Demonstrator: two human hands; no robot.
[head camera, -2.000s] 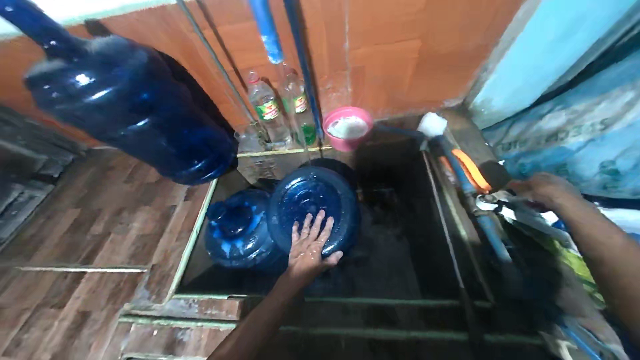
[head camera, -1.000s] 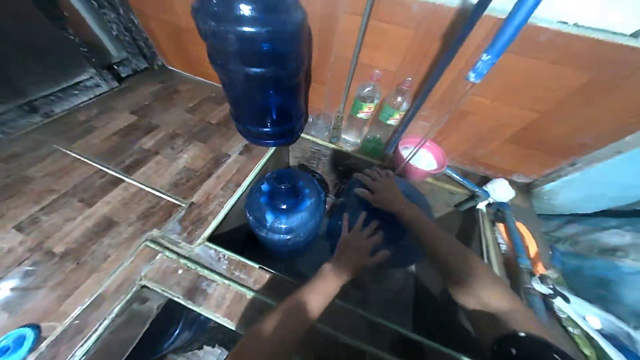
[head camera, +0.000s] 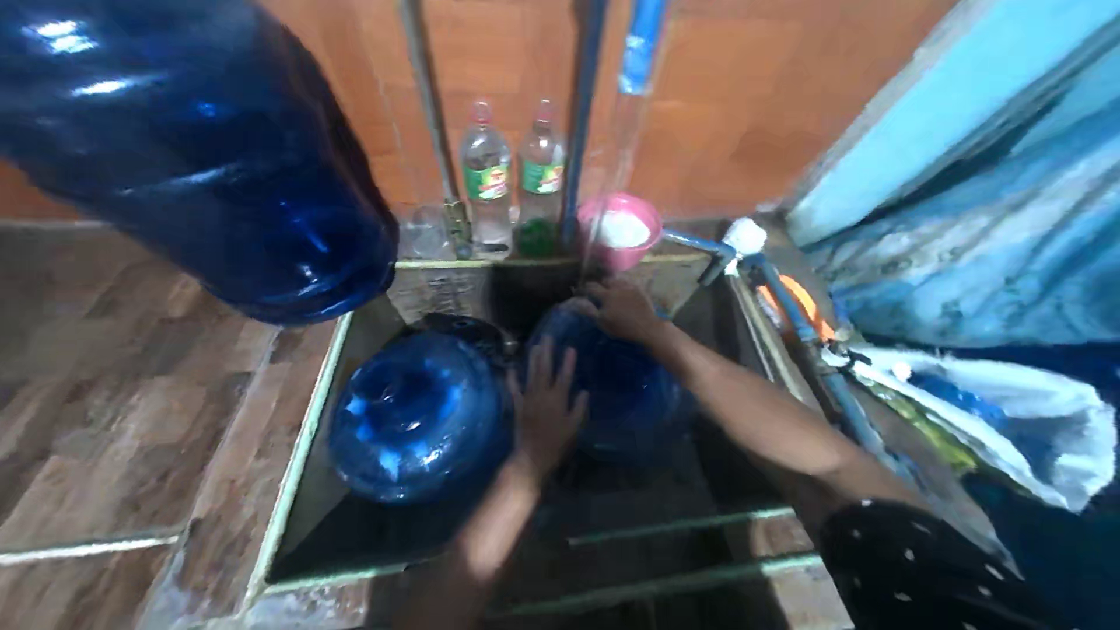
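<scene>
Two blue plastic water jugs stand side by side in a dark sunken basin. My left hand (head camera: 549, 407), fingers spread, rests against the left side of the right-hand jug (head camera: 630, 394). At that jug's top, near its neck, is my right hand (head camera: 623, 308), its fingers curled; whether they grip the neck is unclear. Water appears to fall in a thin stream from a blue pipe (head camera: 643, 44) down toward this spot. The left-hand jug (head camera: 416, 420) is untouched, close to my left wrist. A larger-looking blue jug (head camera: 201, 157) looms at the upper left.
Two clear plastic bottles (head camera: 486, 184) and a pink bowl (head camera: 623, 232) with white contents stand on the basin's back ledge. Blue pipes (head camera: 787, 302) with an orange item (head camera: 801, 306) run along the right. A light green edge (head camera: 306, 437) borders the basin; wood-look flooring (head camera: 114, 394) lies left.
The right-hand jug showed its round base upward two seconds ago; now its neck end appears on top. My right hand has moved from the pipes at the right to the jug.
</scene>
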